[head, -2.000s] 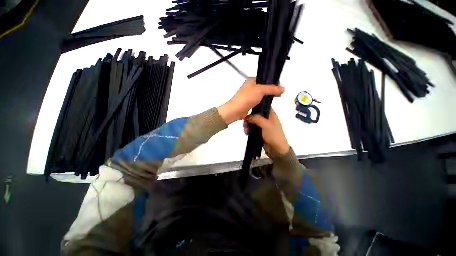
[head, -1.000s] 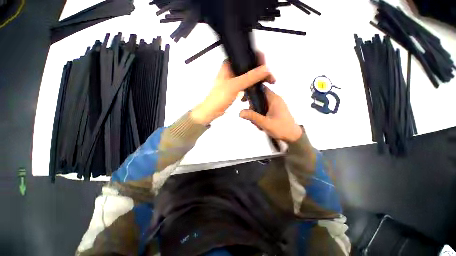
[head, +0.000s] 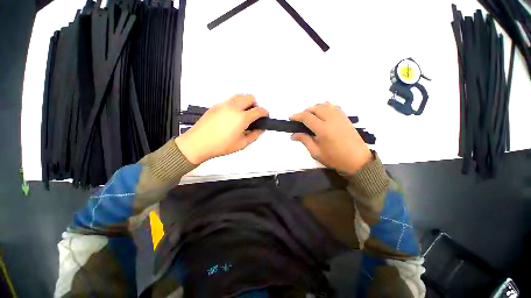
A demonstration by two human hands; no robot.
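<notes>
A bundle of black strips lies crosswise in front of me, low over or on the white table near its front edge. My left hand is closed around its left part, and my right hand is closed around its right part. Strip ends stick out past both hands, uneven at each side. The middle of the bundle shows between the hands. The fingers hide much of the rest. I cannot tell whether the bundle touches the table.
A large strip pile lies at left, its ends over the near edge of the white table. A dial gauge lies right of my hands. A smaller strip pile lies at right. Single strips lie at the far side.
The bundle has turned from upright, pointing away from me, to crosswise. My hands have moved apart to its two sides. The view has shifted, and most of the far heap is out of the picture.
</notes>
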